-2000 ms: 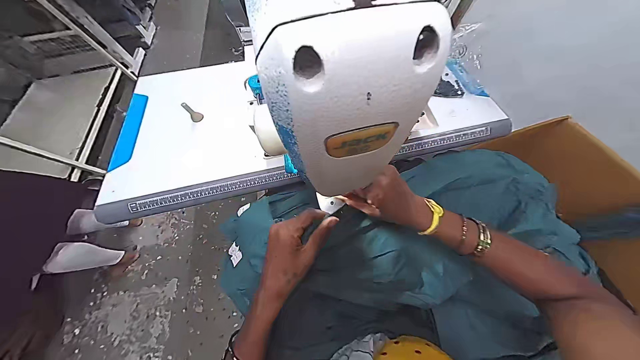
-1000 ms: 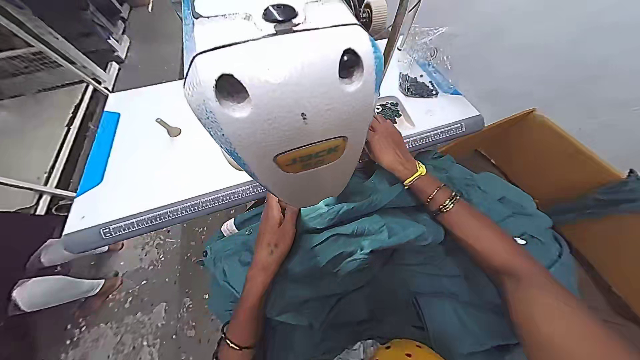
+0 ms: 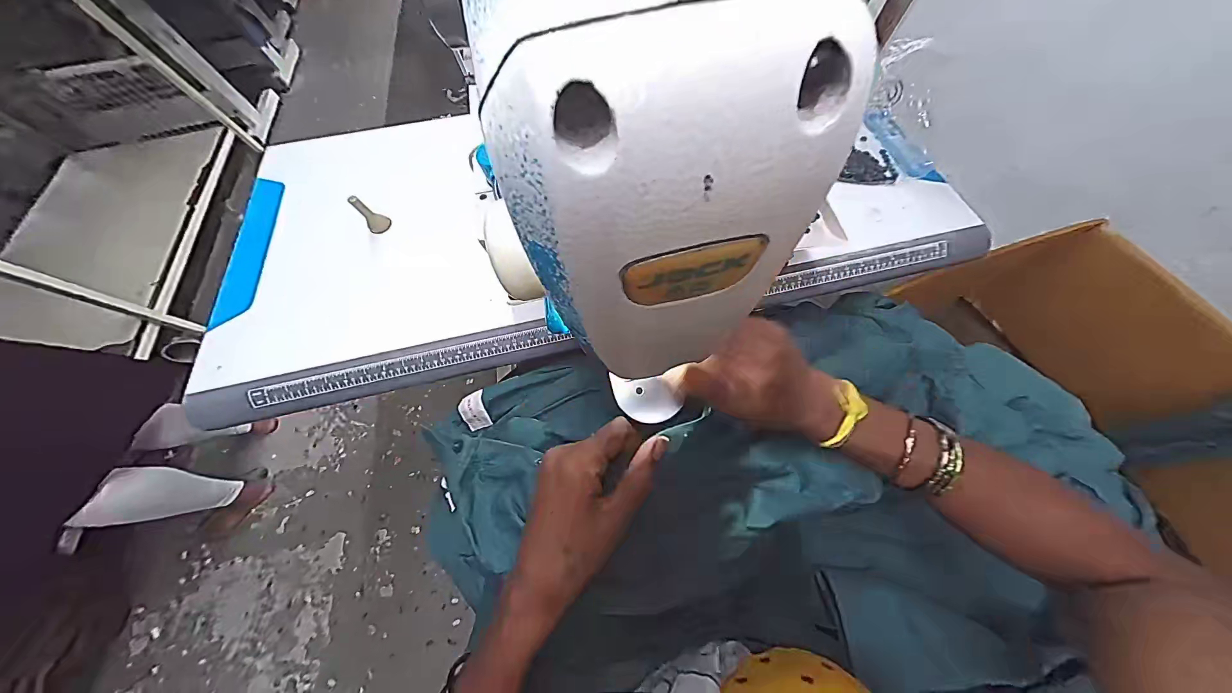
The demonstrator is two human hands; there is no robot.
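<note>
A white Jack sewing machine head (image 3: 674, 192) fills the upper middle, its small round white guard (image 3: 650, 397) at the bottom. Teal fabric of a garment (image 3: 962, 404) is bunched below the machine and across the lap; a white label (image 3: 474, 411) shows on its left part. My left hand (image 3: 587, 491) pinches the garment's edge between thumb and fingers, just below the guard. Right beside the guard, my right hand (image 3: 756, 375) is blurred, with curled fingers near the same edge; whether it grips anything is unclear. The needle area is hidden.
The white sewing table (image 3: 404, 279) has a ruler strip along its front edge and a spoon-like tool (image 3: 370, 215) on top. Dark buttons (image 3: 866, 166) lie at its back right. A cardboard box (image 3: 1088, 318) stands right. At left are a metal rack (image 3: 183, 241) and a person's legs (image 3: 173, 491).
My right hand has come back from near the small dark pieces on the table's right side to the machine's guard. My left hand is again in plain view below the machine head. The view has shifted.
</note>
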